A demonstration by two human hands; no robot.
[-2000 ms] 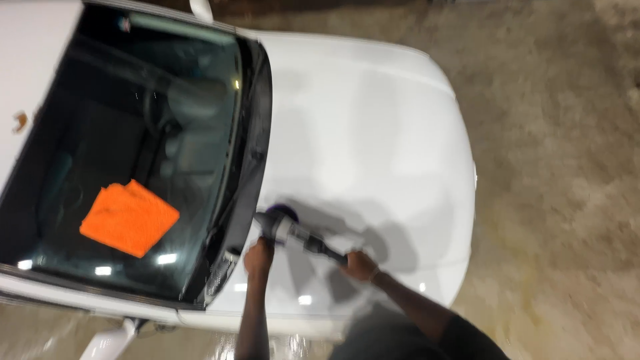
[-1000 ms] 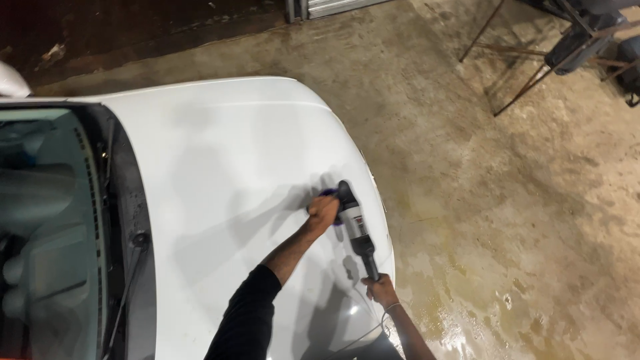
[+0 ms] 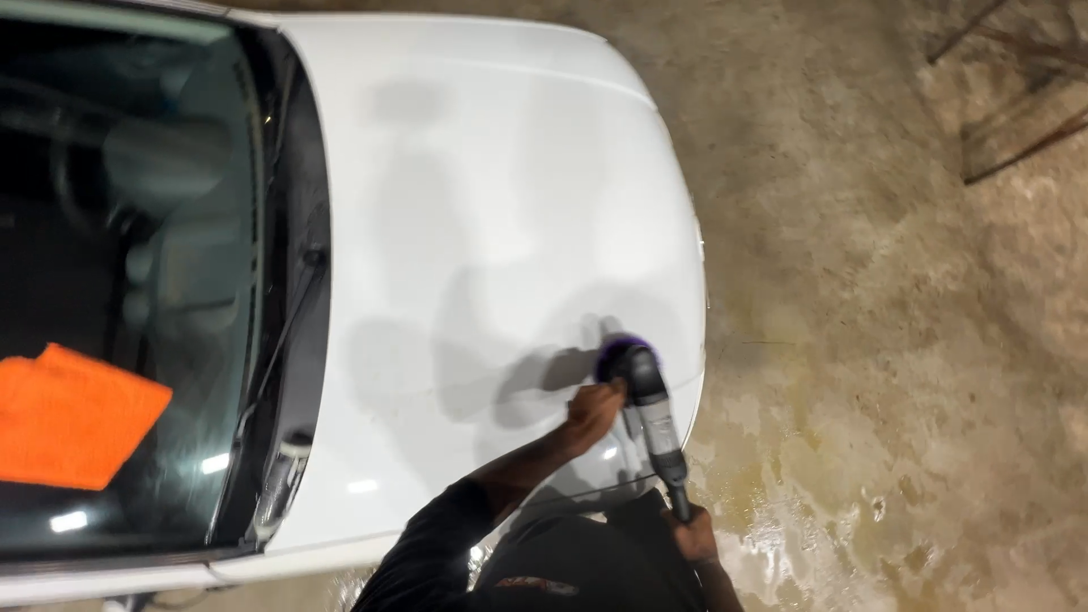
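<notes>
A black and grey car polisher [image 3: 656, 416] with a purple-edged pad [image 3: 608, 357] rests on the white car hood [image 3: 510, 212], close to its front edge. My left hand [image 3: 595, 412] grips the side of the polisher's head, just left of the pad. Around the rear end of the handle, lower down, my right hand [image 3: 697, 535] is closed. The pad's face is turned to the hood and hidden. On the windshield at the far left lies an orange cloth [image 3: 76, 421].
Left of the hood are the windshield [image 3: 170, 280], a wiper arm [image 3: 285, 340] and the black cowl [image 3: 310, 195]. Wet concrete floor [image 3: 816, 340] lies beyond the car's front. Thin metal legs of a stand [image 3: 1024, 153] show at the upper right.
Compared with two seconds ago, both hands and the polisher have moved from near the windshield to the hood's front edge. The view has shifted considerably between frames.
</notes>
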